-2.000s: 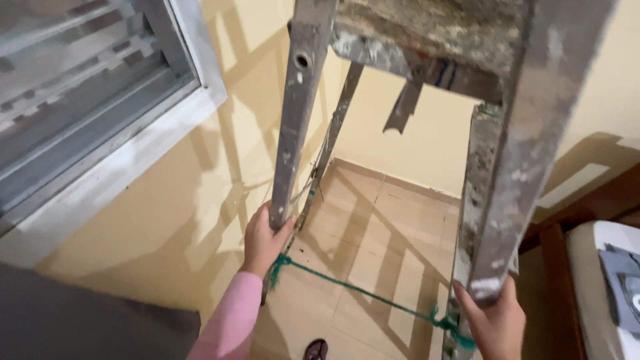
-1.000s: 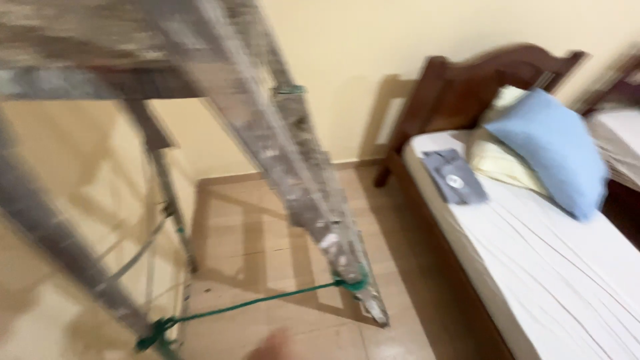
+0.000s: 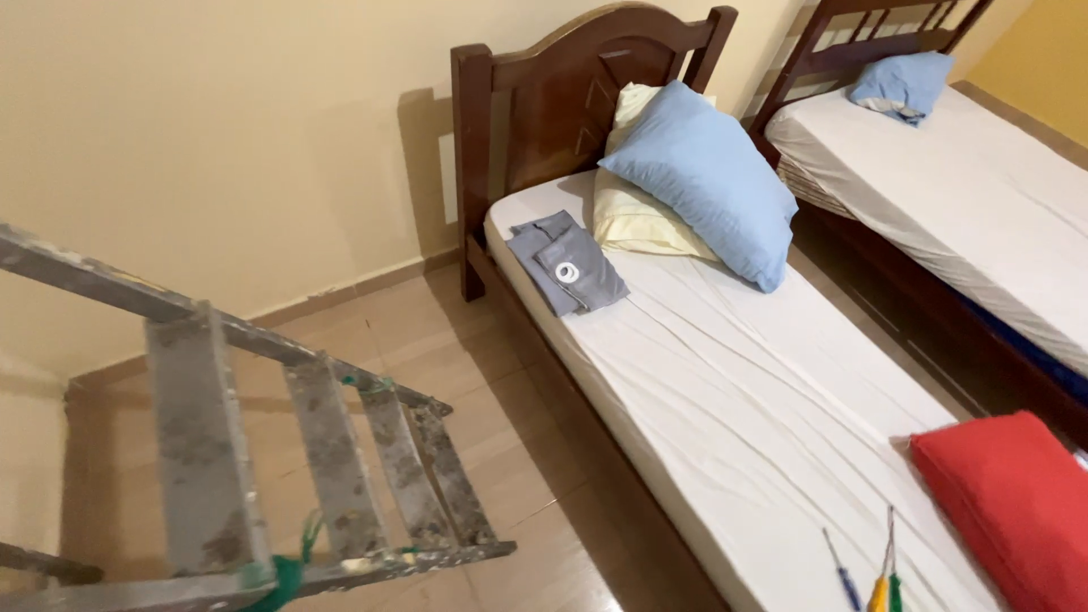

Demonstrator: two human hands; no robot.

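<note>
Neither of my hands shows in the head view, so what they hold or touch is hidden. A paint-spattered metal stepladder with flat steps fills the lower left, and green cord is tied round its near rail. On the nearer bed lie a folded grey cloth with a white ring, a light blue pillow over a cream pillow, and a red cushion. Several screwdrivers lie at the bottom edge, among them one with a blue handle and one with a yellow handle.
The nearer bed has a dark wooden headboard against the cream wall. A second bed with a blue pillow stands farther right. Tiled floor runs between the stepladder and the nearer bed.
The view has swung right, toward the beds. My hands, on the ladder's rails two seconds ago, are out of view. The ladder now appears at the lower left, its steps showing.
</note>
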